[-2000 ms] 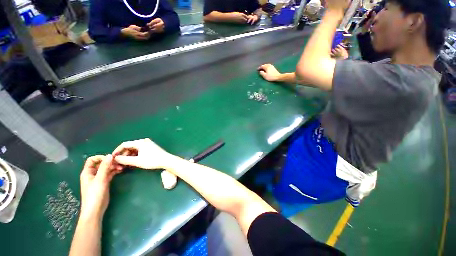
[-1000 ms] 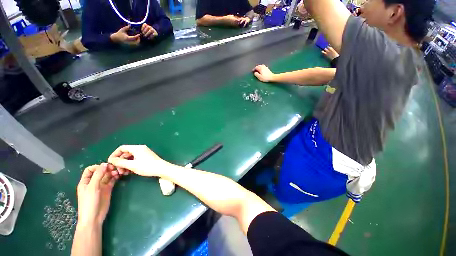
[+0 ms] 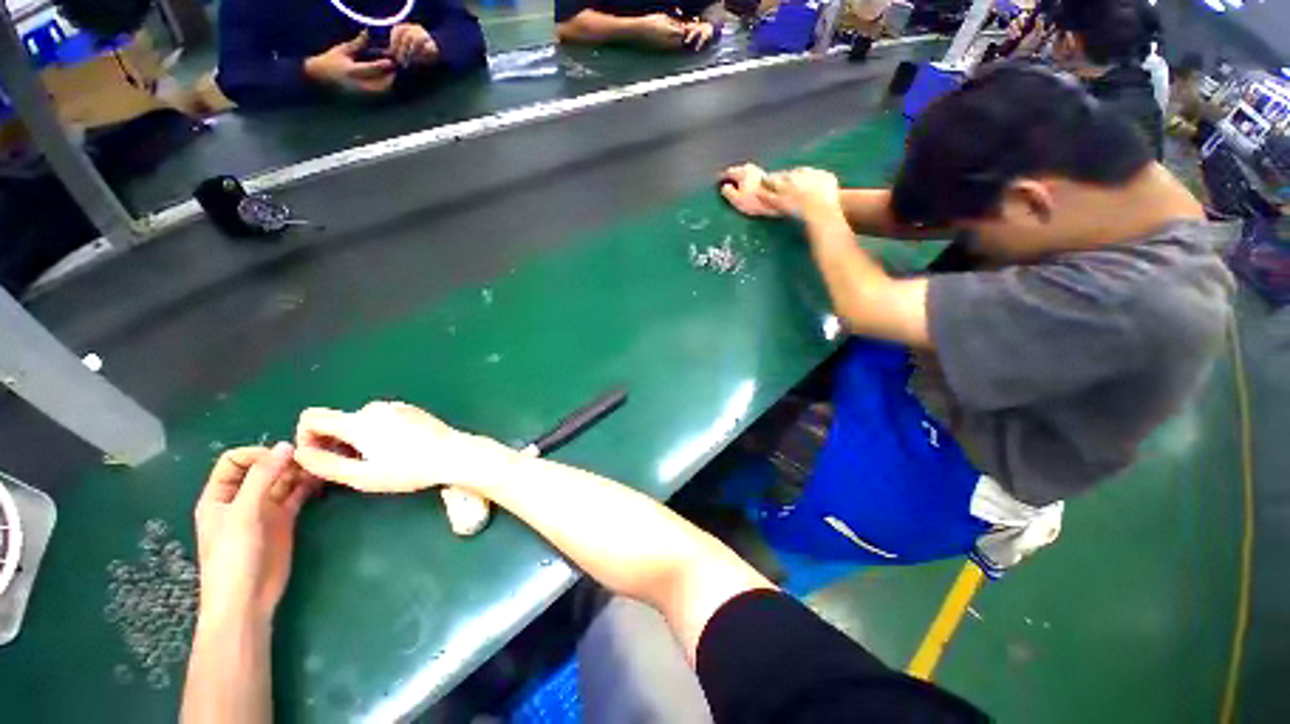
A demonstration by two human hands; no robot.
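Note:
My left hand point(image 3: 248, 530) and my right hand point(image 3: 371, 447) meet fingertip to fingertip over the green tabletop point(image 3: 566, 340). Whether something small sits between the fingertips cannot be made out. A pile of tiny silver rings point(image 3: 153, 601) lies left of my left wrist. A mallet lies under my right forearm, its black grip point(image 3: 580, 420) pointing up and right and its cream head point(image 3: 466, 511) showing below the arm.
A black housing with a silver inner assembly point(image 3: 252, 209) lies on the dark belt point(image 3: 467, 198). A white post point(image 3: 78, 382) and white round housing point(image 3: 17, 552) are at left. Another ring pile point(image 3: 719, 256) lies near a seated neighbour point(image 3: 1082, 340). Two people sit across the belt.
The black housing has moved right along the belt. The neighbour has lowered the raised arm, leaned forward and brought both hands together. My hands remain together at nearly the same place.

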